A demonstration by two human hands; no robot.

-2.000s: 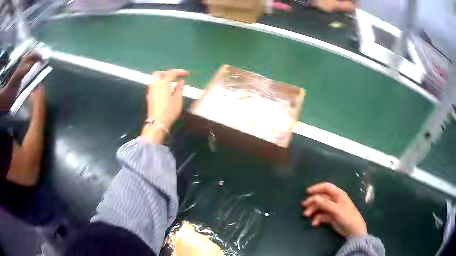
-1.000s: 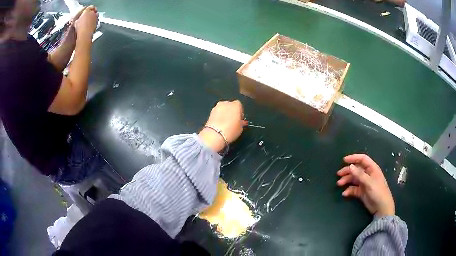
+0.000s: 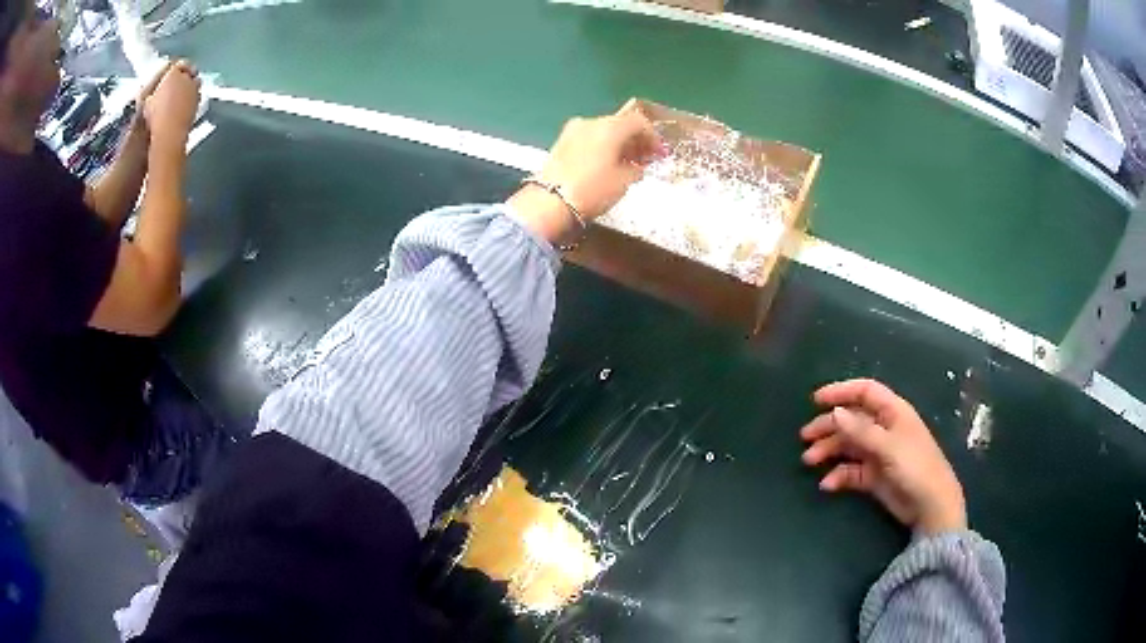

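Note:
A shallow open brown carton [image 3: 679, 270] stands across the white rail and holds shiny clear-white material [image 3: 716, 207]. My left hand [image 3: 593, 170] is over the carton's left side, its fingertips at the material. Whether the fingers pinch a piece cannot be told. My right hand [image 3: 886, 452] is over the dark bench at the right, fingers curled loosely and apart, with nothing seen in it. Thin clear strands [image 3: 628, 471] lie on the bench between my hands, beside a ragged yellow patch [image 3: 528, 546].
A person in a dark top [image 3: 76, 239] is at the left with hands raised together. The green conveyor belt [image 3: 503, 75] runs behind the white rail [image 3: 377, 126]. A metal upright [image 3: 1112, 302] stands at the right. A small pale scrap [image 3: 979, 427] lies near my right hand.
My left hand was over the right part of the left bench, then near the strands with a thin piece at its fingertips; now it is up at the carton. My right hand stays similarly curled.

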